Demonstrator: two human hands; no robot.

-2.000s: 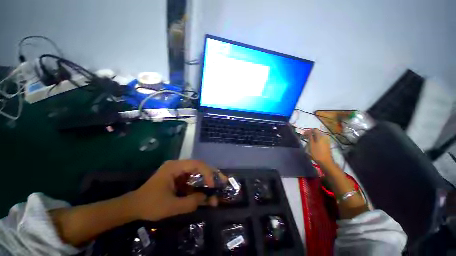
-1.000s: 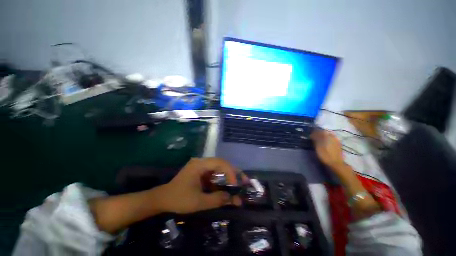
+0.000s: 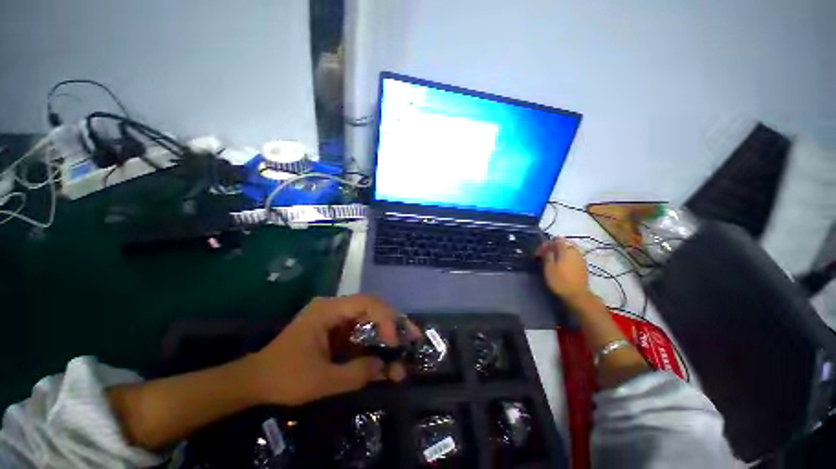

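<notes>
A black foam tray (image 3: 469, 389) lies in front of me, with dark units in clear film in its pockets. My left hand (image 3: 321, 353) is over the tray's back row, thumb and fingers closed around a bagged unit (image 3: 369, 337). A bagged unit with a white label (image 3: 433, 350) sits in the pocket just right of my fingers. A laptop (image 3: 449, 291) with a lit blue and white screen stands behind the tray. My right hand (image 3: 564, 267) rests at the right end of its keyboard, holding nothing visible, fingers close together.
A red mouse mat (image 3: 653, 341) lies right of the tray, partly under my right forearm. A dark chair-like shape (image 3: 733, 321) is at the right. A blue item with a white roll (image 3: 286, 160), a power strip (image 3: 119, 172) and cables lie on the green mat at the left.
The camera view has shifted about. My right hand has moved slightly left along the laptop's right side. My left hand keeps its grip on the bagged unit.
</notes>
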